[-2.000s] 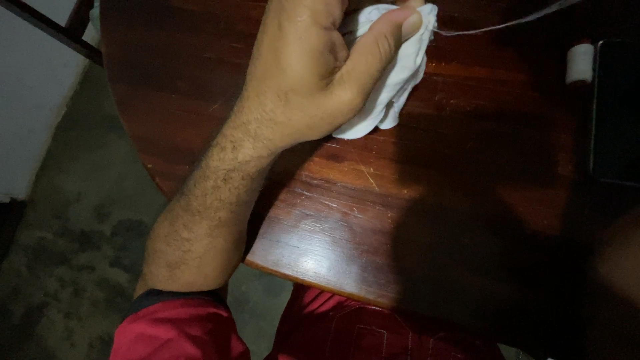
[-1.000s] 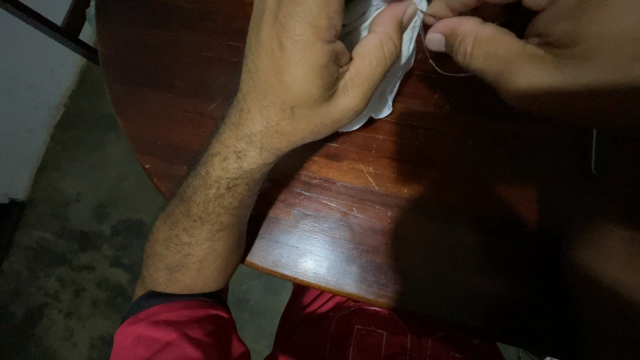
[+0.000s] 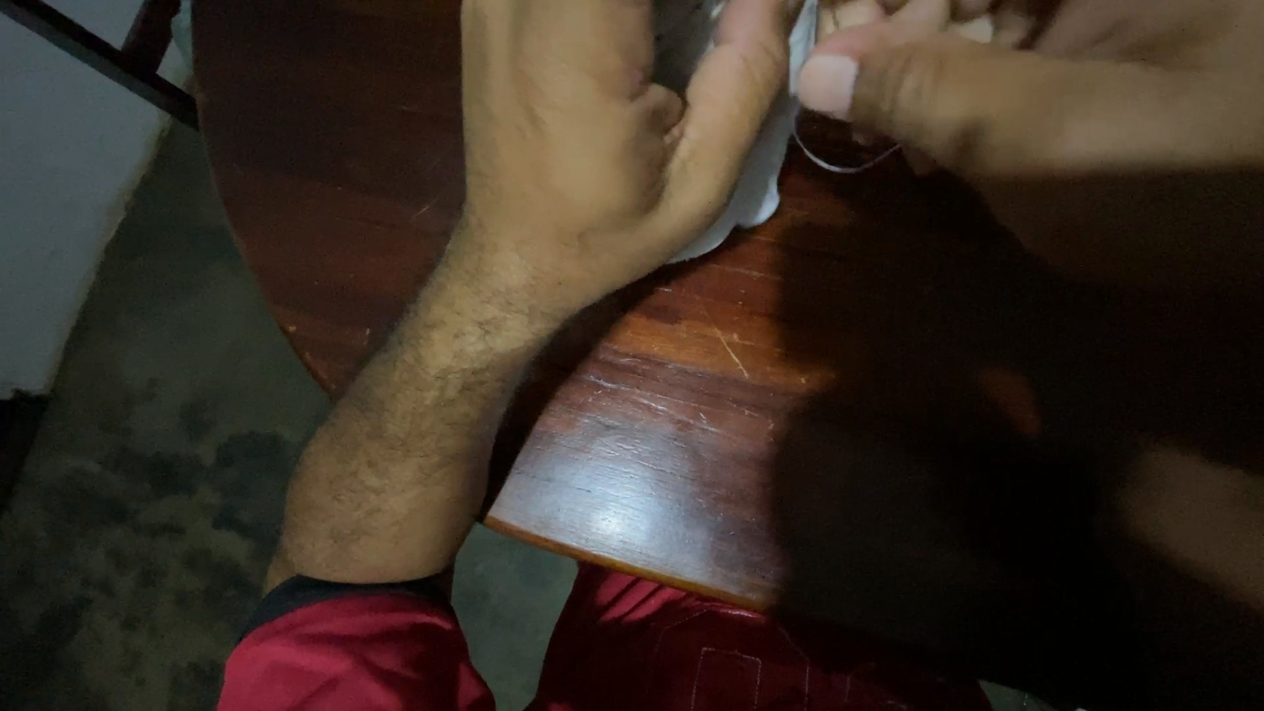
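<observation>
My left hand (image 3: 592, 128) grips a folded white cloth (image 3: 755, 193) at the top middle, its thumb pressed on the cloth near the right edge. Close against that thumb, my right hand (image 3: 918, 89) has its thumb and fingers pinched together at the cloth's edge. A thin pale thread (image 3: 844, 170) hangs in a loop below the right fingertips. Whether a needle is between those fingers cannot be told; the fingertips are partly cut off by the frame's top and slightly blurred.
The round dark wooden table (image 3: 652, 474) has a scratched, glossy top and a curved edge on the left and near side. My forearm crosses this edge. Deep shadow covers the right side. A dark bar (image 3: 99, 59) stands at the upper left, above the concrete floor (image 3: 178, 474).
My right hand, out of the cloth's area two seconds ago, has come in from the right to its edge. It now hides the white thread spool seen earlier. The left hand keeps its hold.
</observation>
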